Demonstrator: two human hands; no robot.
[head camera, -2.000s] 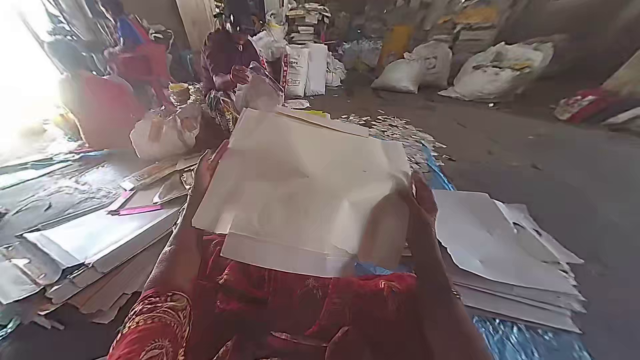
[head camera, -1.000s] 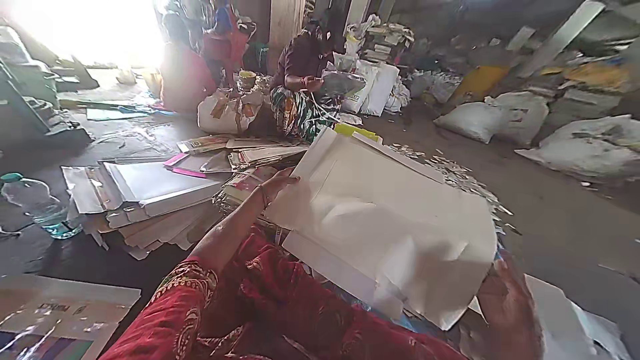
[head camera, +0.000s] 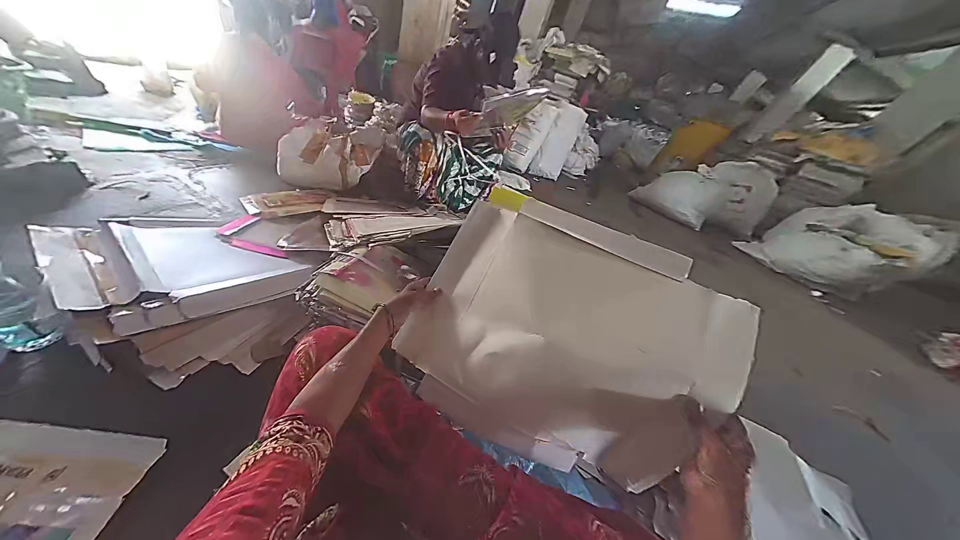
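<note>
A large off-white paperboard sheet (head camera: 585, 315) with folded flaps is held up tilted over my lap. My left hand (head camera: 416, 296) grips its left edge. At the lower right corner, my right hand (head camera: 712, 450) holds the sheet, somewhat blurred, its fingers partly in shadow. A yellow patch (head camera: 507, 198) shows at the sheet's top left corner. Beneath the sheet lie blue plastic (head camera: 555, 476) and, at the lower right, more white sheets (head camera: 795, 480). Left of my left hand is a stack of printed paper (head camera: 360, 281).
Piled flattened cartons (head camera: 217, 262) lie on the floor at left, near a plastic bottle (head camera: 26, 315). A printed board (head camera: 75, 472) is at the lower left. A seated person (head camera: 450, 97) handles material ahead, beside a white sack (head camera: 322, 157). Filled white sacks (head camera: 847, 244) stand at right.
The view has swung left. The sheet, fairly level two seconds ago, now slants down to the right, still between both hands. The person ahead now holds flat material higher.
</note>
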